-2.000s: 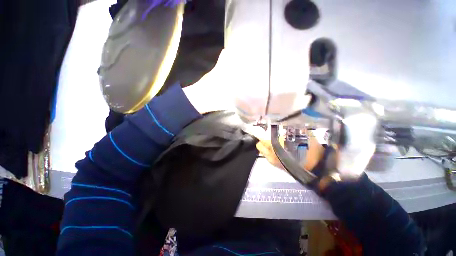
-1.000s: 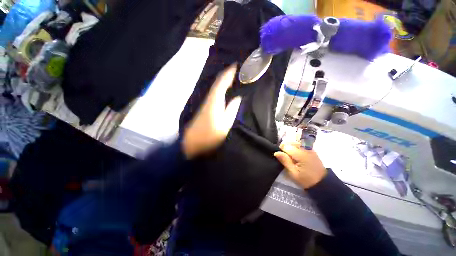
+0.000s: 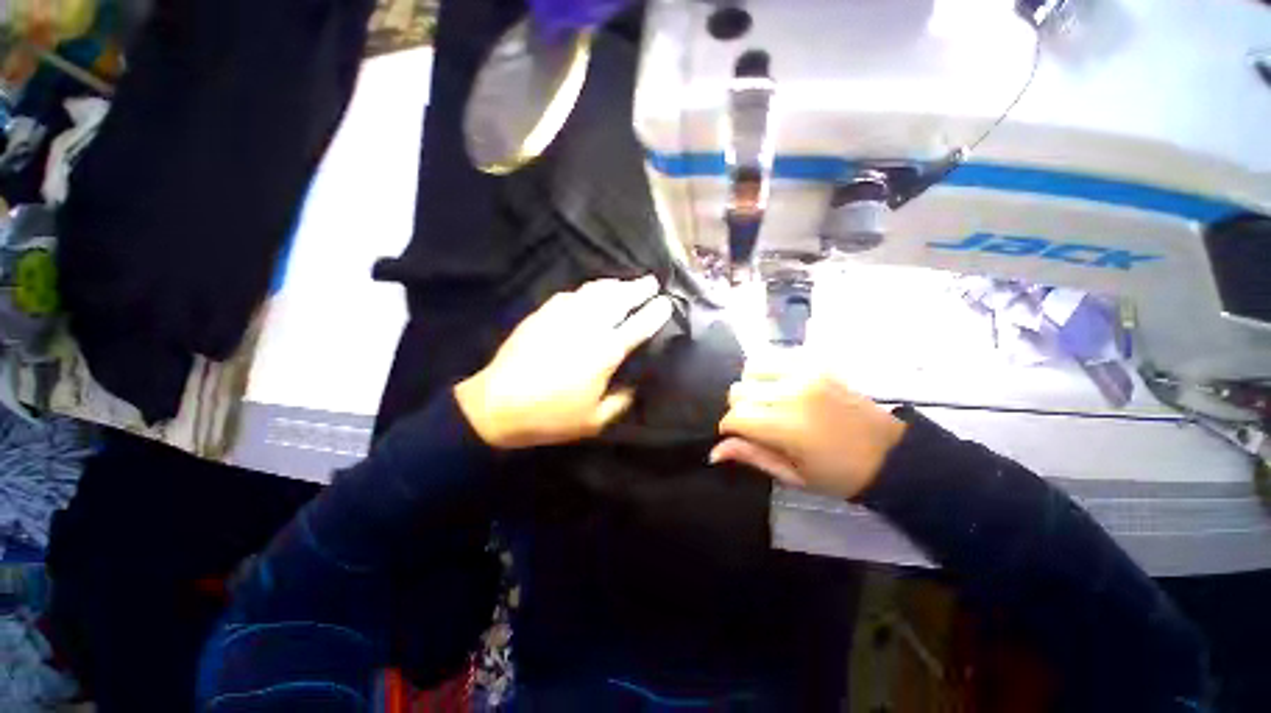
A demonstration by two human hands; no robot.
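A black garment piece (image 3: pixel 474 237) lies on the white table left of the needle and hangs over the front edge toward my lap. The white sewing machine (image 3: pixel 1087 223) with a blue stripe and "JACK" lettering stands at the right. Its needle and presser foot area (image 3: pixel 746 286) is bright and blurred, at the cloth's right edge. My left hand (image 3: pixel 565 365) lies on the cloth just left of the needle, fingers pointing at it. My right hand (image 3: pixel 809 429) grips the cloth's right edge in front of the needle, fingers curled.
A round pale disc with a yellowish rim (image 3: pixel 527 100) stands above the cloth. A black garment heap (image 3: pixel 209 181) lies at the left table edge. White and purple scraps (image 3: pixel 1059 327) lie beside the machine arm, with metal-handled scissors (image 3: pixel 1206 404) further right. A purple fluffy piece (image 3: pixel 579 11) shows at the top.
My left hand has come down from above the cloth onto it beside the needle. My right hand stays at the cloth's right edge. The camera view has turned and moved closer.
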